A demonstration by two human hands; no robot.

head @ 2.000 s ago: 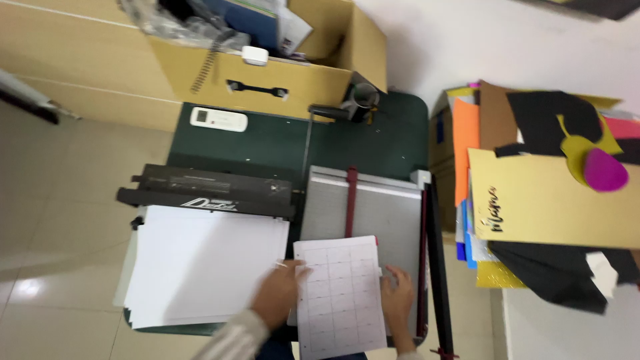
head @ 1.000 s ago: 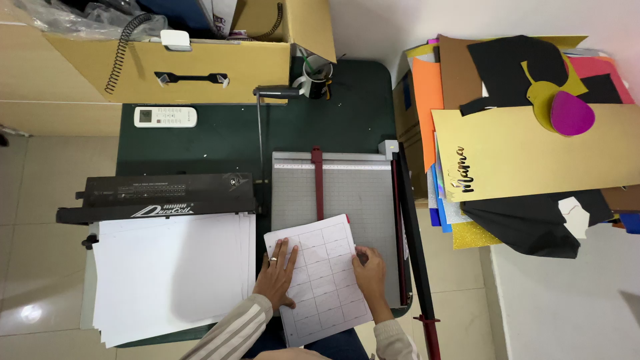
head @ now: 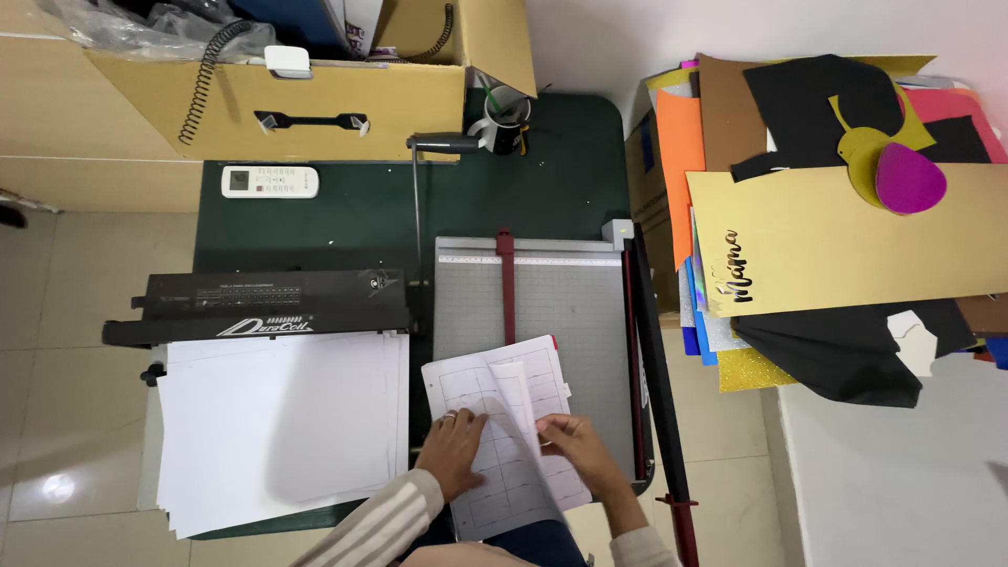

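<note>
A stack of white sheets printed with grids (head: 504, 465) lies slightly tilted over the lower left part of a grey guillotine paper cutter (head: 567, 315). My left hand (head: 454, 453), with a ring on one finger, rests flat on the stack's left side, fingers spread. Between the thumb and fingers of my right hand (head: 579, 453) is the right edge of the lifted top sheets, which curl up and show more gridded pages beneath. Small coloured tabs stick out at the stack's right edge. The cutter's dark blade arm (head: 661, 354) runs along its right side.
To the left, a black coil-binding punch (head: 276, 303) stands behind large white sheets (head: 283, 425). At the back are a remote control (head: 270, 182), a cardboard box (head: 362, 110) and a mug (head: 504, 122). Coloured papers and a gold sheet (head: 850, 244) are piled at the right.
My right hand has lifted the right edge of the top sheets, which lay flat one second ago. My left hand still rests on the stack.
</note>
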